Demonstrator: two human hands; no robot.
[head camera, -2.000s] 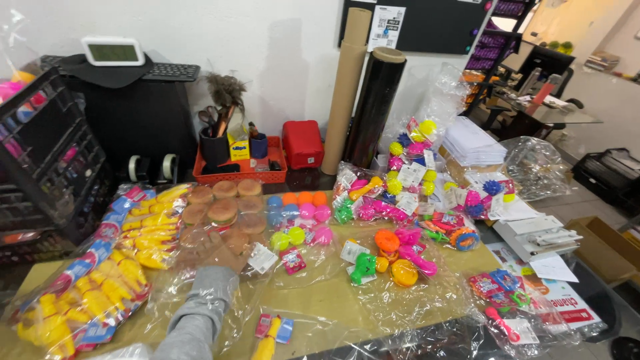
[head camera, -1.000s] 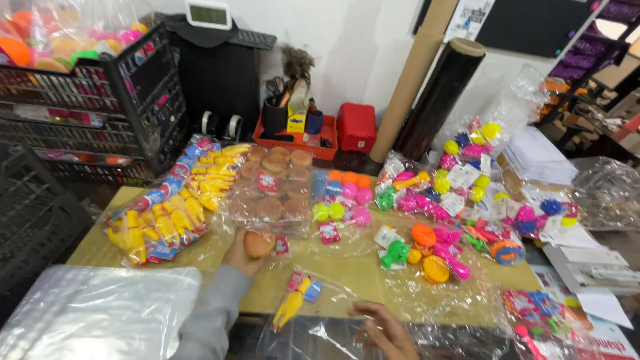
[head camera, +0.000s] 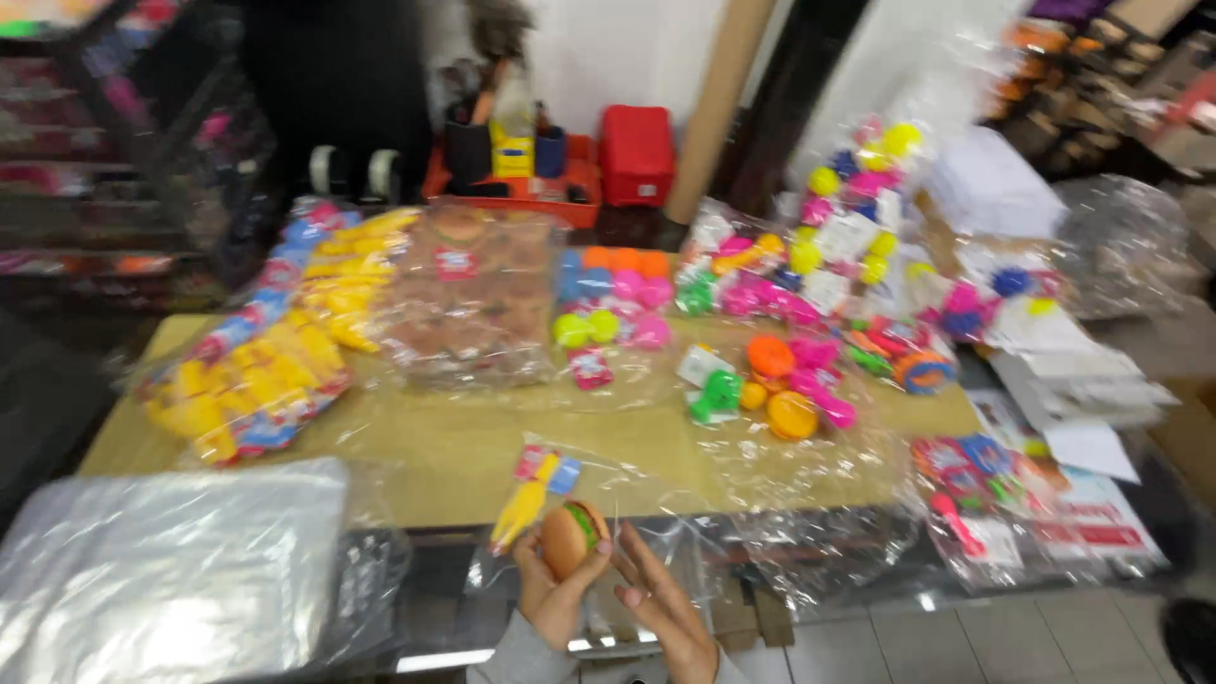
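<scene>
A toy hamburger (head camera: 570, 540) with a green filling is held between the fingers and thumb of my left hand (head camera: 559, 587), over the table's near edge. My right hand (head camera: 668, 605) is just right of it, fingers apart and holding nothing. Beneath and behind both hands lies a clear plastic bag (head camera: 627, 489). A yellow toy (head camera: 524, 503) with a pink and blue tag lies at the bag's left side, close to the burger. A large clear bag of similar brown burgers (head camera: 470, 318) lies farther back on the table, left of centre.
Bagged yellow toys (head camera: 252, 385) lie left, above a stack of clear bags (head camera: 180, 570). Bagged coloured balls (head camera: 617, 285) and bright toys (head camera: 784, 380) lie centre and right. Behind stand a red tool tray (head camera: 513, 195), a red box (head camera: 636, 155) and a cardboard tube (head camera: 727, 104). Loose papers (head camera: 997, 185) lie right.
My left hand has brought the burger from beside the bag of burgers toward me, near my right hand. The large burger bag now looks covered by its film. The view has shifted closer.
</scene>
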